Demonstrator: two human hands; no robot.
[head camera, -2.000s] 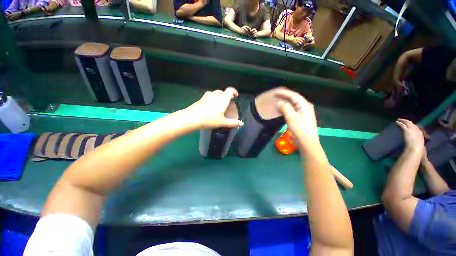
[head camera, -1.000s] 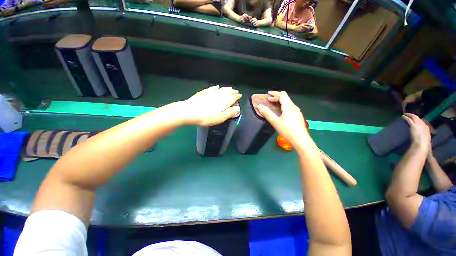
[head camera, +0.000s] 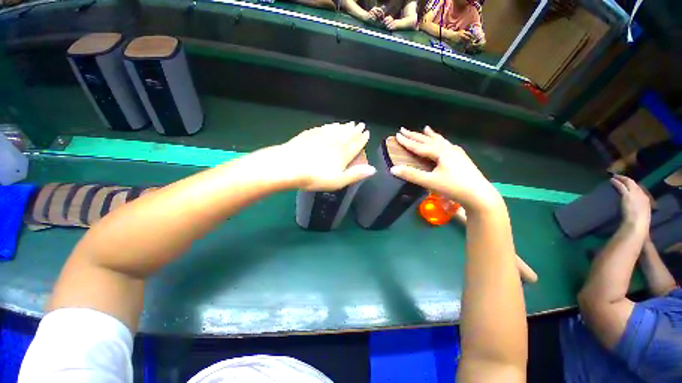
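Observation:
Two grey speakers with dark front strips stand upright side by side on the green bench, the left speaker and the right speaker. Both have wood-grain top panels, the right panel showing more. My left hand lies flat over the left speaker's top and hides most of it. My right hand rests with spread fingers on the right speaker's top. Neither hand grips anything. The mallet lies right of the speakers, its orange head showing and its handle partly behind my right forearm.
Two wood-topped speakers stand on the sunken conveyor at the back left. A row of top panels, a blue cloth and a white bottle are at the left. At the right a person's arms rest by grey speakers. People sit opposite.
Both panels, held loosely at the speaker tops two seconds ago, now sit on them. My hands have flattened over the tops, and my right hand's fingers have spread. The view has shifted slightly.

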